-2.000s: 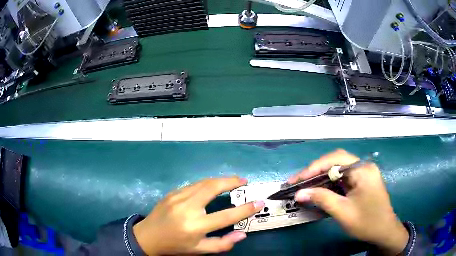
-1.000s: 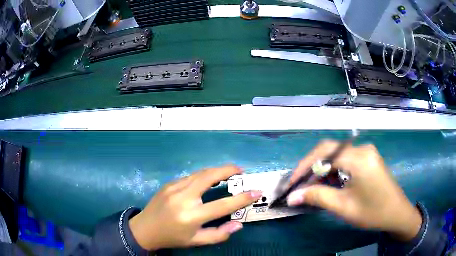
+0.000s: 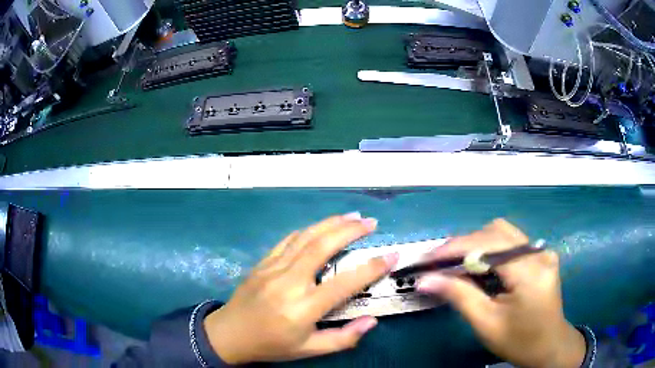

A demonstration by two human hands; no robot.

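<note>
A pale fixture plate (image 3: pixel 381 305) lies on the green bench mat in front of me, with black holes and slots on its top. My left hand (image 3: pixel 298 291) rests over its left end, index fingertip on the top face, thumb and other fingers around the edges. My right hand (image 3: pixel 503 287) holds dark, slim tweezers (image 3: pixel 510 254) with a pale band, like a pen. The tweezers point left at the plate's middle, close to my left index fingertip. My right hand covers the plate's right end. Any small component at the tip is too small to tell.
A white rail (image 3: pixel 302 170) separates the mat from the green conveyor belt (image 3: pixel 334 108). Dark fixture plates (image 3: pixel 251 110) sit on the belt. Silver guide arms (image 3: pixel 420 144) are at right. A dark ribbed stack (image 3: pixel 237 16) and machines (image 3: pixel 531 32) stand behind. A black tray (image 3: pixel 24 244) is at far left.
The plates on the belt have shifted right. My left hand has moved right and covers more of the worked plate. The tweezers have tilted flatter, and their tip has moved along the plate.
</note>
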